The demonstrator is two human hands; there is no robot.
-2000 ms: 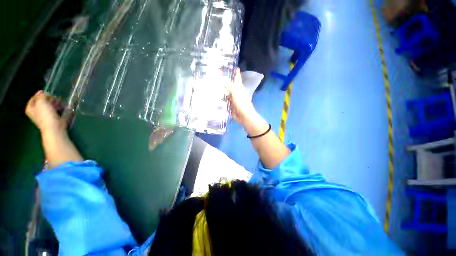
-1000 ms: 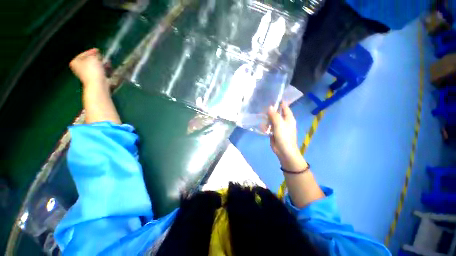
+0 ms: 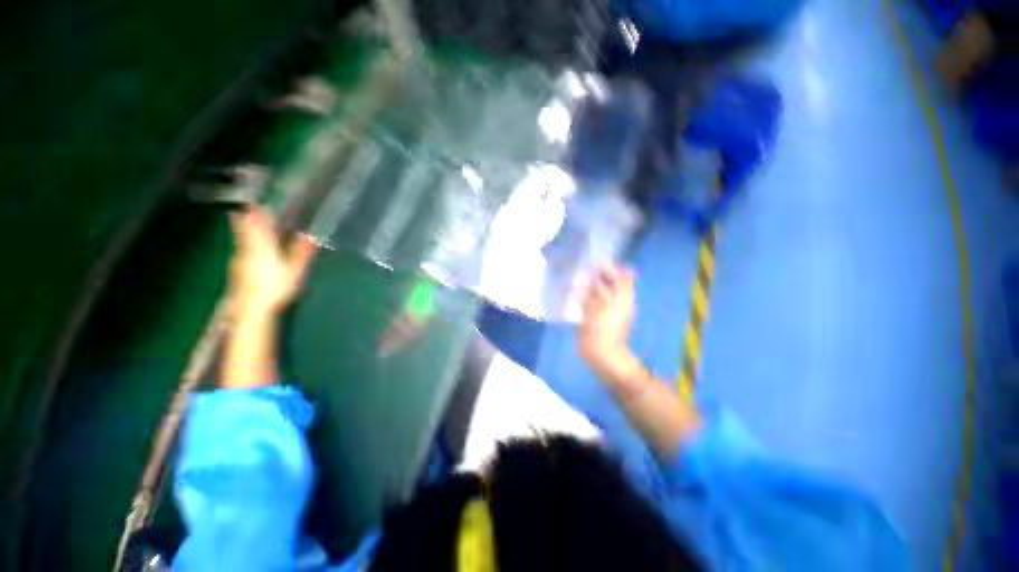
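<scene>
The picture is blurred. A large clear blister tray (image 3: pixel 447 212) with ridges and bright glare lies over the dark-green ledge and reaches past its right edge. My right hand (image 3: pixel 607 313) is closed on its near right corner. My left hand (image 3: pixel 266 268) is at its near left corner, thumb apart from the fingers; blur hides whether it grips the tray. Small pale items (image 3: pixel 310 95) show on the belt at the upper left, too blurred to name.
A pale edge strip (image 3: pixel 184 408) divides the dark belt from the ledge (image 3: pixel 358 391). A small green spot (image 3: pixel 421 298) is near the tray. A white sheet (image 3: pixel 520 408) is below the ledge's right edge. A blue stool (image 3: pixel 735 134) stands right; a person's blue clothing (image 3: pixel 715 13) is at the top.
The view has shifted. My left hand has moved in to the tray's near left corner, its thumb now spread. My right hand remains at the right corner. The green spot has come into sight.
</scene>
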